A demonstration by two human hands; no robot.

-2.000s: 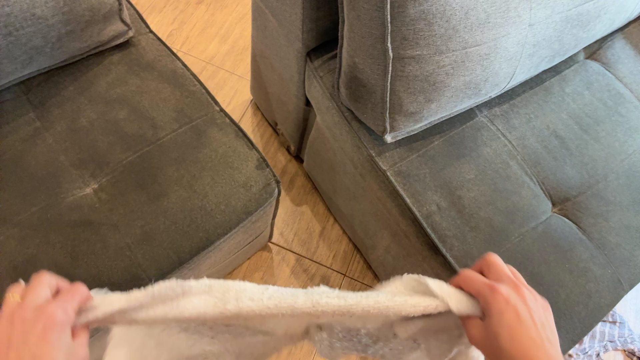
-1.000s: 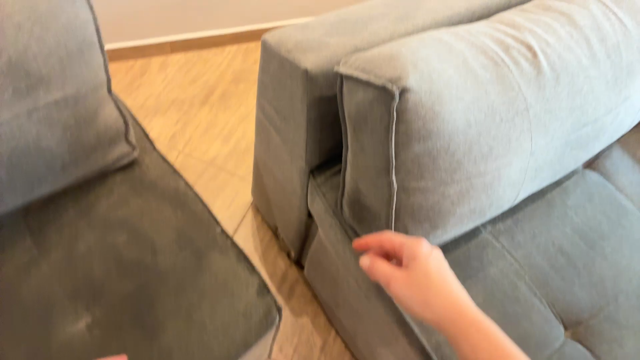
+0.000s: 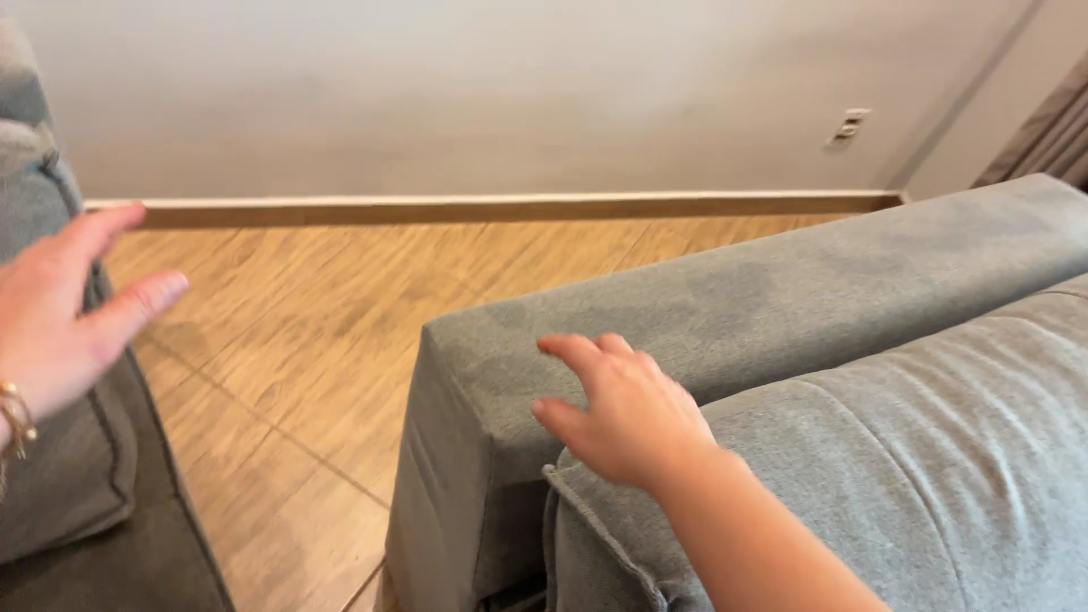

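My left hand (image 3: 76, 314), with a bracelet at the wrist, is at the left edge with its thumb and fingers apart, holding nothing. It is in front of the left sofa section (image 3: 161, 510) and its cushion (image 3: 68, 476). Over the near end of the grey sofa backrest (image 3: 722, 314) is my right hand (image 3: 629, 408), fingers spread and nothing in it; whether it touches the fabric I cannot tell. Beside it, below my forearm, lies the grey back cushion (image 3: 850, 476) with a piped edge.
Wood-look floor tiles (image 3: 297, 365) run between the two sofa sections to the skirting board (image 3: 510, 208). The white wall (image 3: 425, 93) carries a power outlet (image 3: 848, 129). A curtain (image 3: 1045, 127) hangs at the upper right.
Two seconds ago both hands held a pale cloth; it is now out of view and both hands hold nothing. My left hand has come back into full view. The view has swung up toward the wall.
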